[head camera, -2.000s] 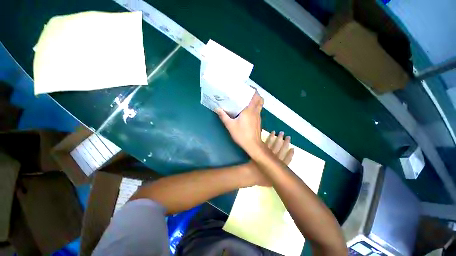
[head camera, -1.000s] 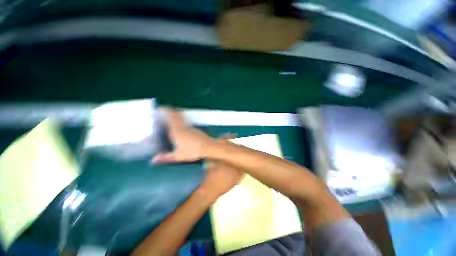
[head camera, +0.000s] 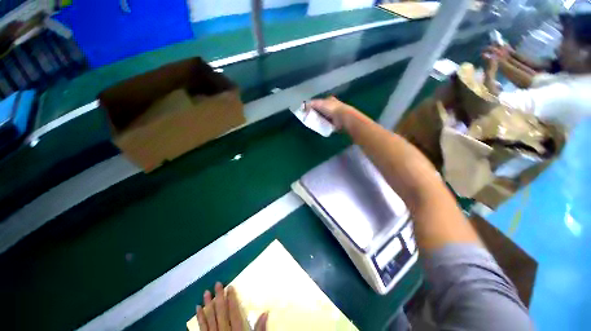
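Observation:
My right hand (head camera: 329, 111) is stretched out beyond the scale and grips a small white carton (head camera: 313, 121) by its upper side. My left hand (head camera: 227, 311) lies with spread fingers on the pale yellow sticker sheet (head camera: 285, 284) at the bottom of the view. Whether a small clear sticker is under or between its fingers cannot be seen. The digital scale (head camera: 356, 194) stands between the sheet and my right arm, with nothing on its platform.
An open brown box (head camera: 181, 129) stands on the far side of the green bench (head camera: 162, 213). A large open carton (head camera: 486, 142) with crumpled brown paper is at the right. Another person (head camera: 544, 84) works at the far right. A slanted metal post (head camera: 421, 61) rises behind the scale.
The view has swung to the right. My right hand has left the white cartons at the left and now grips the one beyond the scale. My left hand stays at the sheet.

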